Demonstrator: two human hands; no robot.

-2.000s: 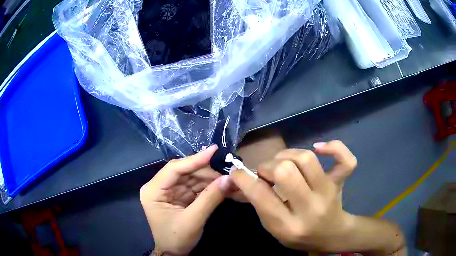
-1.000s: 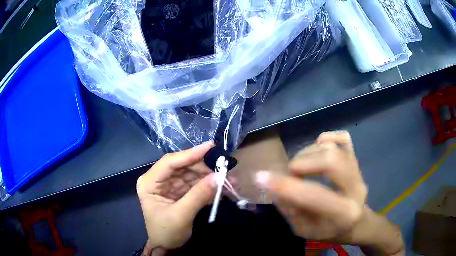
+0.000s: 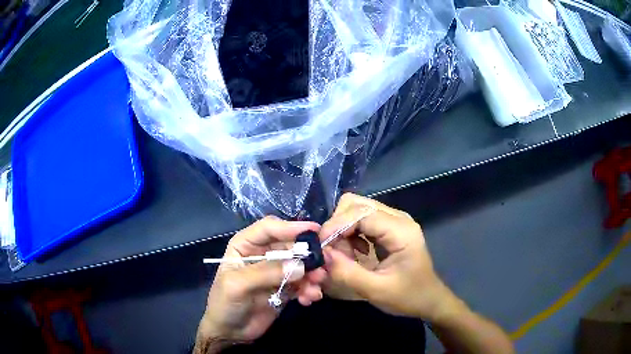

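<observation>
My left hand (image 3: 252, 283) holds a small black housing (image 3: 310, 250) between thumb and fingers, in front of the bench edge. A thin white sleeve (image 3: 239, 259) with a thicker white end sticks out of the housing to the left. Thin leads run down-left from it to a small white connector (image 3: 275, 300). My right hand (image 3: 387, 259) touches the housing's right side and pinches thin pale lead wires (image 3: 346, 227) that run up-right across its fingers. The fingertips partly hide where the wires enter the housing.
A clear plastic bag liner (image 3: 256, 142) with a dark mass (image 3: 266, 52) inside stands ahead. A blue tray (image 3: 76, 159) is at left. A clear bin (image 3: 550, 100) with a white bundle (image 3: 508, 83) is at right, beside clear packets (image 3: 553, 52). A red object (image 3: 614, 187) stands below right.
The black housing has turned, so the white sleeve now points left instead of down. My right hand has come back to the housing and taken hold of the lead wires. The view has shifted slightly.
</observation>
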